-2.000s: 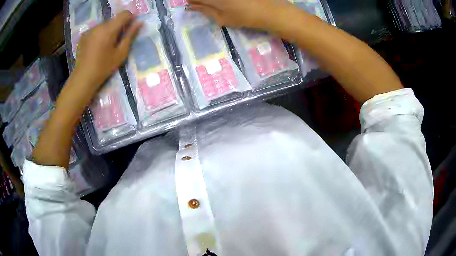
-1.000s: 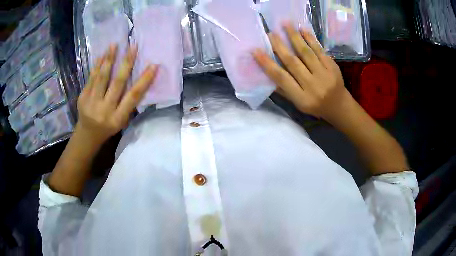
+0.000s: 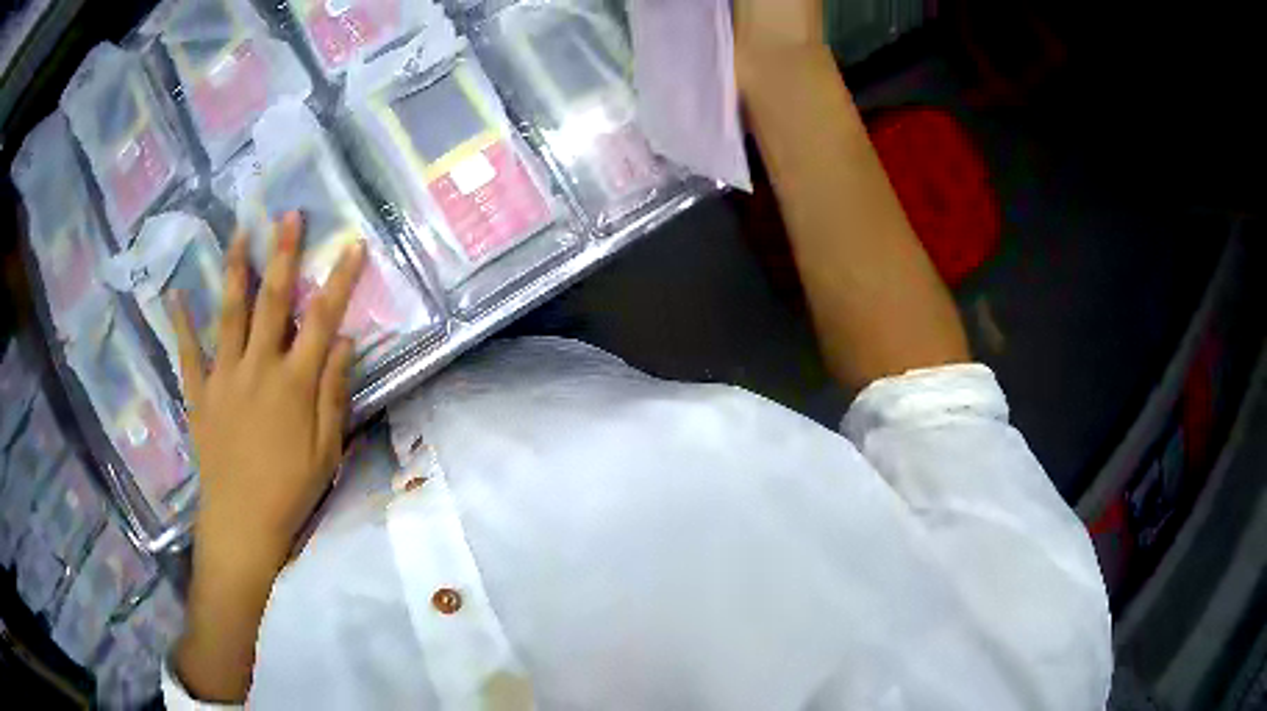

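Observation:
A clear blister tray (image 3: 521, 285) lies tilted in front of me, its near edge against my white shirt. Its pockets hold several bagged phones (image 3: 486, 195) with pink keypad ends, grey screens and yellowish trim, under frosted sleeves. My left hand (image 3: 271, 396) lies over the near left pockets, fingers spread on a bagged phone, gripping nothing. My right hand (image 3: 781, 21) is at the top edge, mostly cut off; its fingers are hidden. A pale pink flap of a poly bag (image 3: 691, 90) stands beside it over the tray's right end.
Another filled tray or stack (image 3: 70, 514) lies lower left. A red stool or similar red object (image 3: 938, 195) is right of my right forearm. Grey ridged tray edges (image 3: 875, 17) show at the top. A dark curved band with red parts runs along the right.
The view has turned, and the tray now slants up to the right. The phones under my hands now show pink-and-grey faces instead of plain pink backs. My right hand has moved up to the top edge.

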